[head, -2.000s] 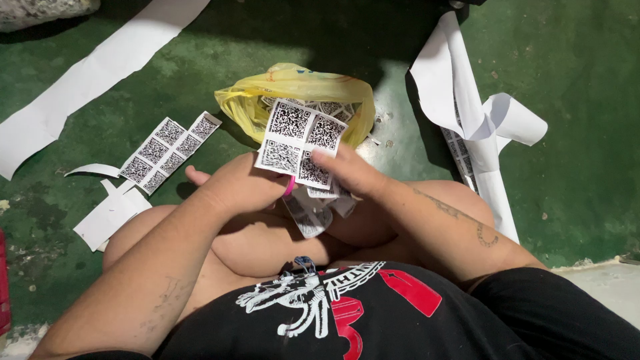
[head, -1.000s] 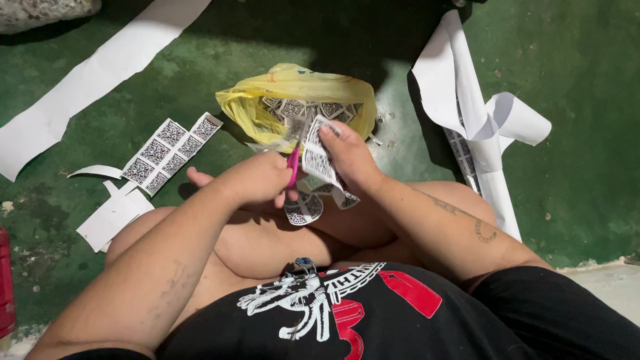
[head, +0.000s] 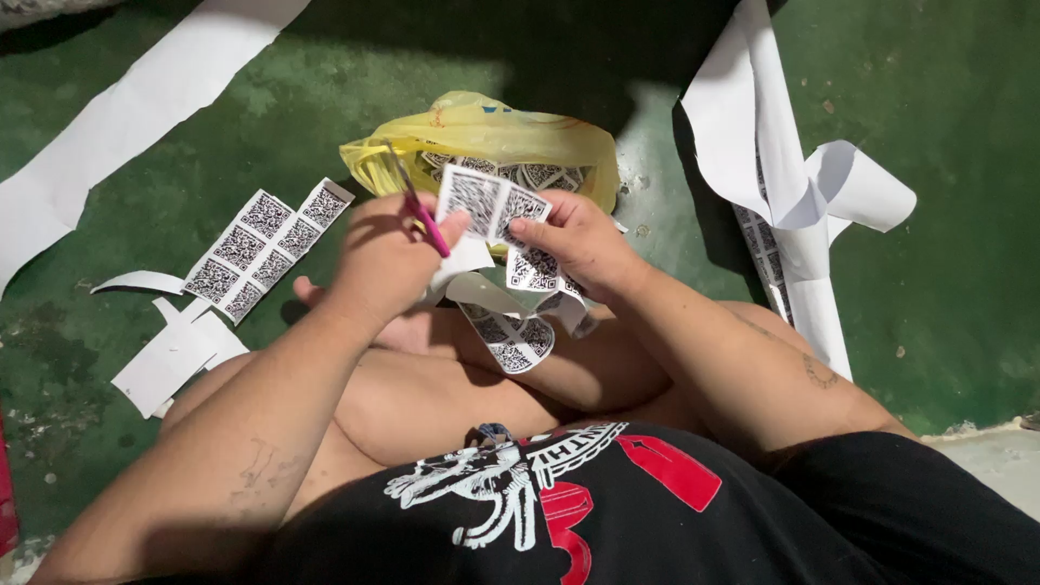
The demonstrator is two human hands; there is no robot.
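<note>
My left hand (head: 386,256) holds pink-handled scissors (head: 424,218), blades pointing up, and its thumb touches a white paper piece printed with two square codes (head: 474,199). The right edge of that piece is pinched by my right hand (head: 585,244). Below the hands, a curling printed strip (head: 508,337) and other paper pieces hang over my crossed legs; what holds them is partly hidden. Just beyond the hands, a yellow plastic bag (head: 520,130) lies open with several printed pieces inside.
Left on the green floor are a printed code sheet (head: 244,244), white scraps (head: 166,357) and a long white paper strip (head: 122,114). At the right lies a loosely rolled white sheet (head: 800,276) with printed paper under it. A red object (head: 6,487) shows at the left edge.
Two seconds ago a four-code piece was held up; one second ago the scissors were at the paper. Now a two-code piece is between my hands, and the scissors point up, away from it.
</note>
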